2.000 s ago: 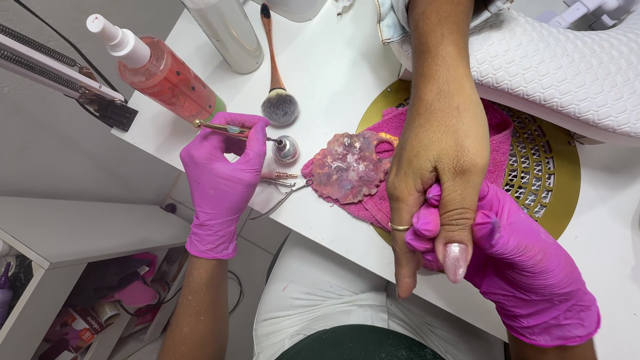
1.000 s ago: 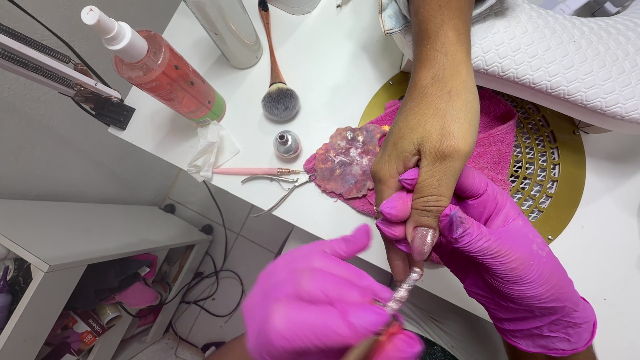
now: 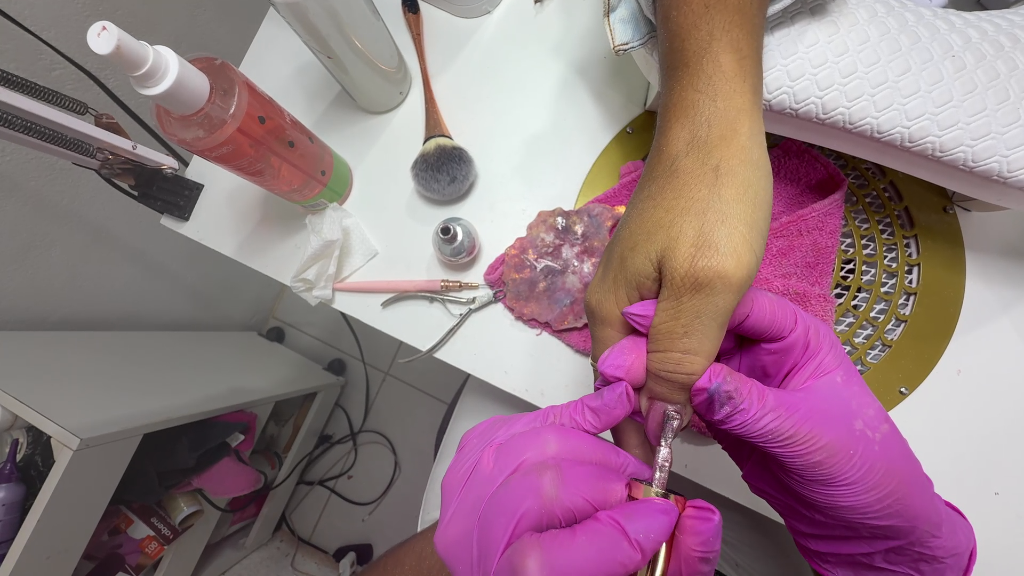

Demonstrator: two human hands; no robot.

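Note:
My left hand (image 3: pixel 568 488), in a pink glove, grips the gold cap of a nail polish brush (image 3: pixel 663 460). Glittery polish coats its bristles, which touch the thumbnail (image 3: pixel 658 418) of another person's hand (image 3: pixel 688 240). My right hand (image 3: pixel 808 432), gloved too, holds that thumb from both sides. An uncapped polish bottle (image 3: pixel 455 241) stands on the white table. Beside it lie a pink resin palette (image 3: pixel 558 268) on a pink towel (image 3: pixel 800 224), a pink thin-tipped tool (image 3: pixel 392 286) and metal cuticle nippers (image 3: pixel 452 302).
A spray bottle of red liquid (image 3: pixel 256 136), a crumpled tissue (image 3: pixel 332 250), a fluffy brush (image 3: pixel 442 168) and a white bottle (image 3: pixel 352 52) occupy the table's left part. A gold-rimmed vent (image 3: pixel 944 296) and a white padded armrest (image 3: pixel 896 96) are at right. Cables (image 3: pixel 360 472) hang below.
My left hand has moved from near the polish bottle to the other person's thumb, bringing the polish brush onto the nail. My right hand keeps its hold.

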